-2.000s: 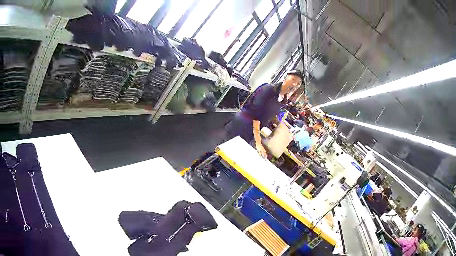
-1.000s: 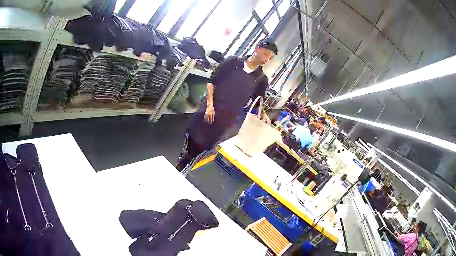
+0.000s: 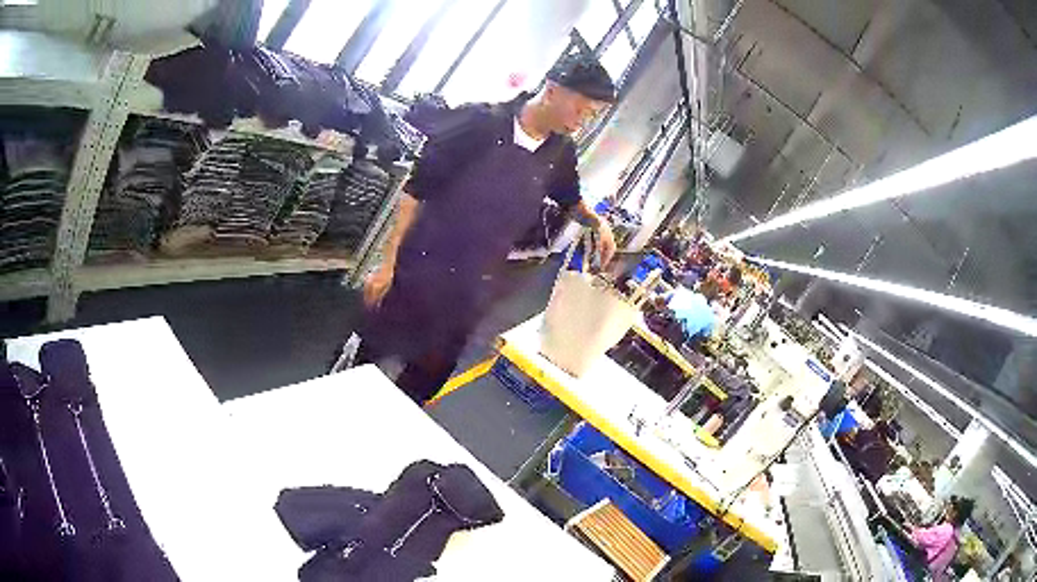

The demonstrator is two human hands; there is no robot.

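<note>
A dark padded panel piece (image 3: 392, 517) with lobed ends and a thin silvery line with a pull lies on the white tabletop (image 3: 307, 426) in front of me. Larger dark panels (image 3: 85, 477) with several pale lines lie at the far left of the table. Neither my left hand nor my right hand is in the picture.
A person (image 3: 472, 216) stands beyond the table, one hand at a beige bag (image 3: 582, 318) on a yellow-edged table. Below are a blue bin (image 3: 620, 483) and a slatted stool (image 3: 620, 540). Shelves (image 3: 193, 273) with stacked pieces stand behind; a sewing machine (image 3: 785, 370) is at right.
The person has come nearer and further left, and the beige bag now stands upright on the yellow-edged table. The dark panels lie where they were; the view has shifted slightly.
</note>
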